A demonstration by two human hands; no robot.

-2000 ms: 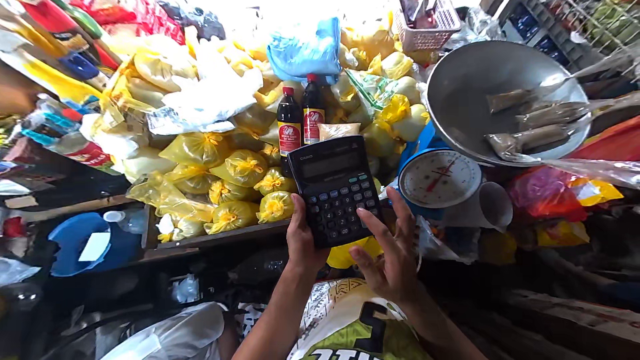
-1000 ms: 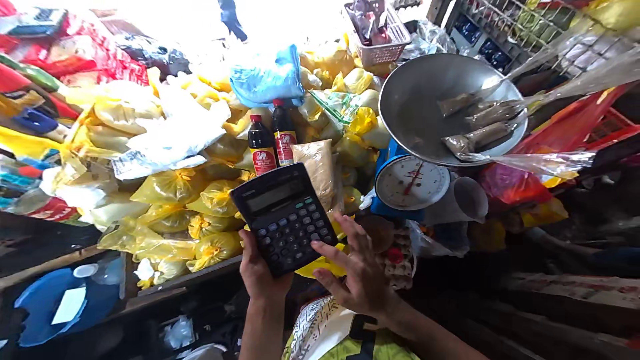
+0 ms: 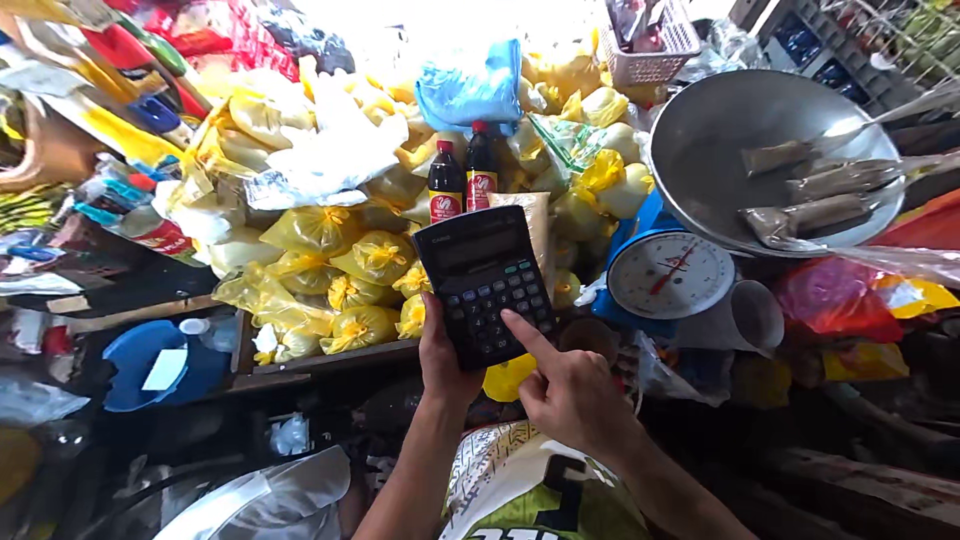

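Note:
My left hand (image 3: 444, 360) holds a dark Casio desk calculator (image 3: 487, 289) by its lower left side, with the keys facing me. The index finger of my right hand (image 3: 574, 386) points onto the keypad; its other fingers are curled and hold nothing. Behind the calculator stand two dark sauce bottles (image 3: 481, 169) with red caps, and a clear bag of pale brown grains (image 3: 534, 217). To the right is a blue dial scale (image 3: 670, 274) with a wide metal pan (image 3: 720, 135) bearing several long plastic packets (image 3: 832, 211).
Knotted yellow plastic bags (image 3: 364, 326) fill a wooden tray left of the calculator. A blue plastic bag (image 3: 472, 86) lies behind the bottles. A pink basket (image 3: 652, 64) stands at the back. At left is a blue container (image 3: 142, 367); a clear plastic cup (image 3: 754, 315) sits beside the scale.
My right hand's fingers were more spread two seconds ago; now the index finger is extended and the others are curled. The calculator has stayed in my left hand.

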